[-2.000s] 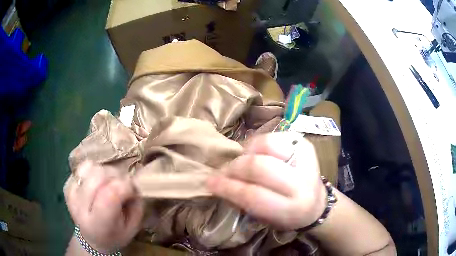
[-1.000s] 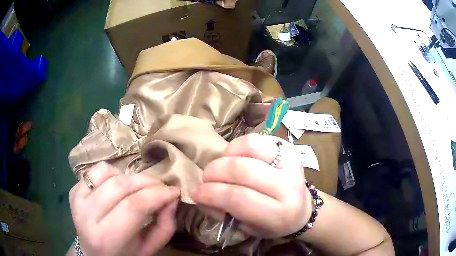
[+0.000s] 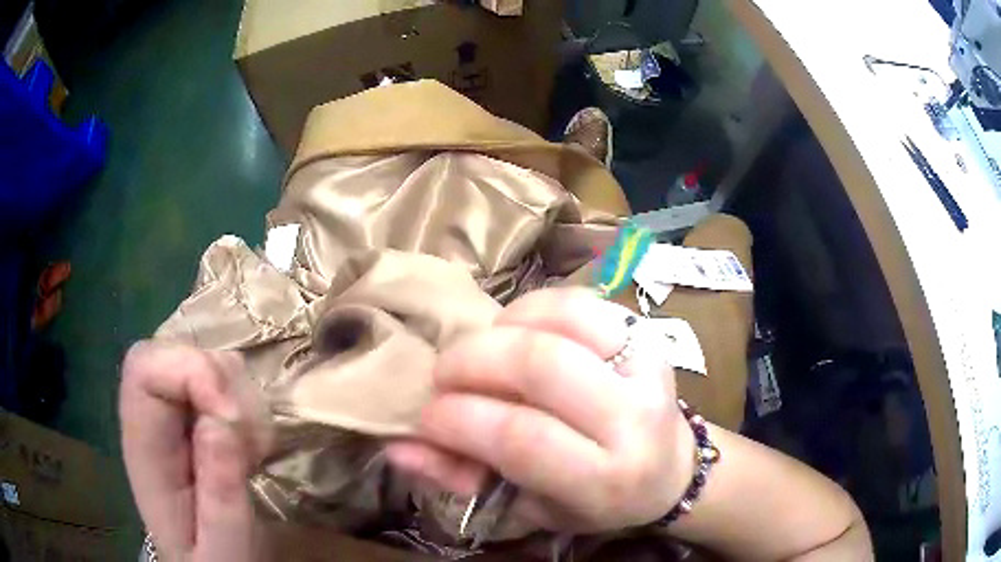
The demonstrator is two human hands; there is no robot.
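Note:
The shiny beige-gold satin lining [image 3: 439, 209] lies bunched in folds on the lap, with matte camel cloth [image 3: 406, 115] around its far side. My right hand [image 3: 549, 412] pinches a satin fold at its fingertips. Pointed metal blades [image 3: 472, 514], apparently snips, stick out below that hand; the rest of the tool is hidden in the palm. A green-blue and yellow tassel [image 3: 627, 258] rises behind it. My left hand [image 3: 192, 439] is blurred, its thumb and index finger close together just left of the fold; whether they hold a thread or cloth edge is unclear.
White hang tags [image 3: 697, 268] lie right of the lining. A small white label [image 3: 282, 247] is at its left. A carton [image 3: 384, 55] stands beyond. The white table [image 3: 878, 132] at right holds a dark slim tool [image 3: 935, 184] and a machine [image 3: 977, 55]. A blue bin [image 3: 49, 154] is at left.
My left hand has moved left, away from my right fingertips, where both met one second ago. The satin fold is spread wider to the left. My right hand has barely moved.

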